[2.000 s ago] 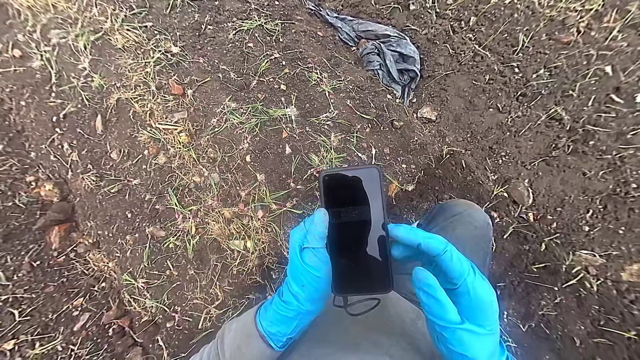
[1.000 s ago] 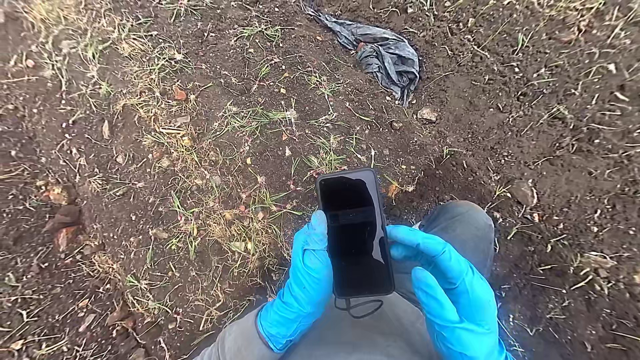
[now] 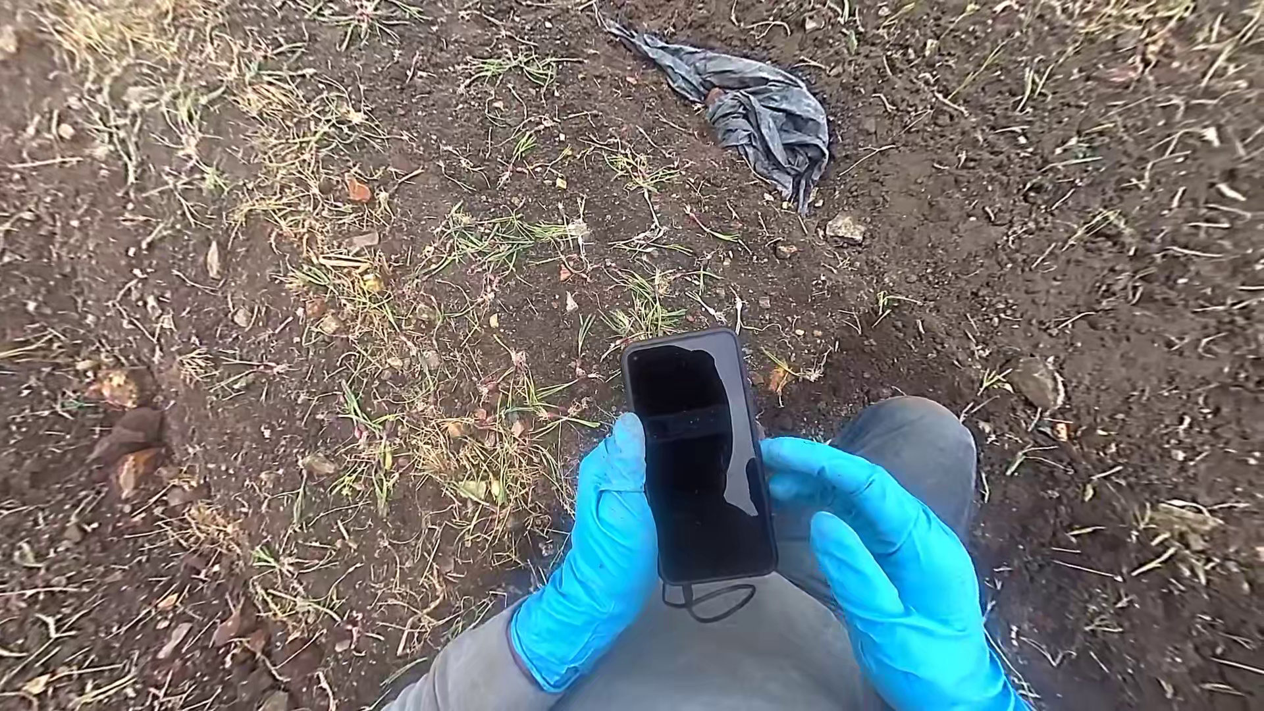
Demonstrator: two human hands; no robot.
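A black smartphone (image 3: 703, 464) in a dark case, its screen dark with a pale reflection, lies face up above my lap. My left hand (image 3: 597, 563), in a blue disposable glove, grips it from the left side, thumb along the edge. My right hand (image 3: 894, 563), gloved the same way, is at the phone's right edge. Its forefinger reaches that edge, while the thumb is apart from it; whether the fingers behind bear on the phone is hidden. A thin dark wrist strap loop (image 3: 716, 602) hangs from the phone's lower end.
Bare soil with grass tufts (image 3: 504, 237) surrounds me. A crumpled piece of dark plastic sheet (image 3: 760, 114) lies on the ground ahead. Stones lie about, one (image 3: 845, 229) near the plastic and a reddish one (image 3: 136, 469) at left. My bent knee (image 3: 913, 454) is at the right.
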